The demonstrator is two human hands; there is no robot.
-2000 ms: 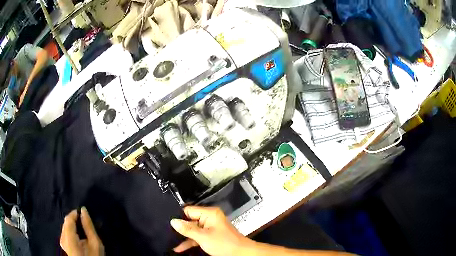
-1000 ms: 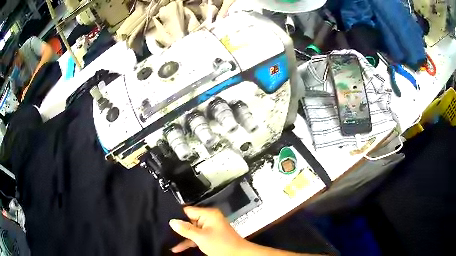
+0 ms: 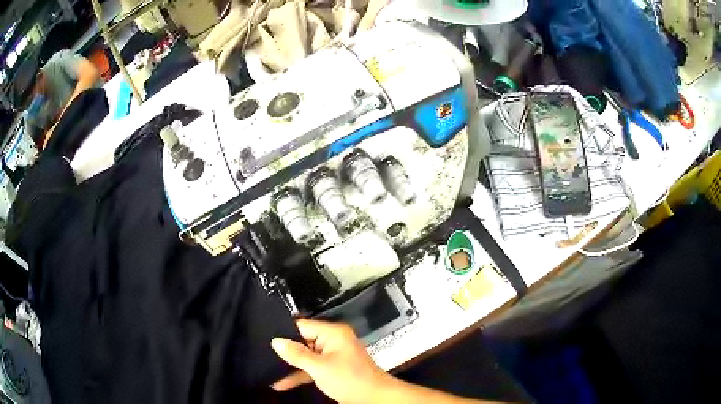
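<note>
The black fabric garment piece (image 3: 150,292) spreads over the left side, its right edge running up to the machine's front. The white overlock machine (image 3: 316,110) has a blue stripe and grey tension dials (image 3: 365,177). My right hand (image 3: 336,359) is at the bottom centre, just below the dark needle area (image 3: 277,272), with the fabric edge pinched between thumb and fingers. My left hand is not in view.
A smartphone (image 3: 560,154) lies on striped cloth (image 3: 514,193) right of the machine. A green-rimmed object (image 3: 459,252) lies beside a yellow sticker (image 3: 474,289). Blue-handled nippers (image 3: 642,130), denim (image 3: 624,55) and beige fabric (image 3: 277,35) lie behind. A person (image 3: 67,83) is at the upper left.
My left hand, seen on the black fabric two seconds ago, has gone out of view. My right hand stays at the fabric edge. The whole view has shifted slightly, the machine appearing further right.
</note>
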